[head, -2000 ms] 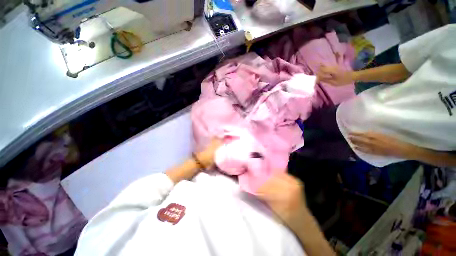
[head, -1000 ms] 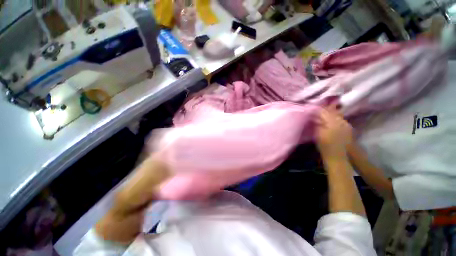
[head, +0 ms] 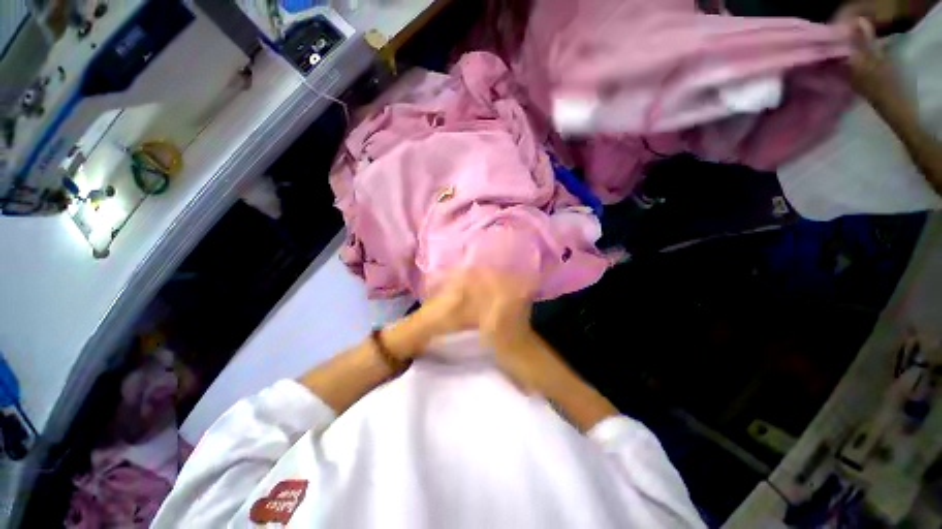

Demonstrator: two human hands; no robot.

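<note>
A pink garment point(head: 485, 243) lies bunched in front of my chest, on top of a heap of pink pieces point(head: 413, 155). A small yellow-orange patch shows on the pink cloth. My left hand point(head: 449, 305) and my right hand point(head: 506, 310) are close together at the near edge of the garment, gripping it. Both hands are blurred and their fingertips are partly hidden in the cloth.
A white sewing machine point(head: 98, 72) stands on the curved white table point(head: 170, 232) at left, with green and yellow scissor loops point(head: 155, 165) on its bed. A black control box point(head: 313, 47) is at the table edge. Another person's hand point(head: 873, 67) holds a pink garment at upper right. More pink cloth point(head: 134, 455) lies lower left.
My hands have come together from a wide spread. The stretched pink garment is now bunched near my chest. The other person's pink garment is raised at upper right. The view has shifted.
</note>
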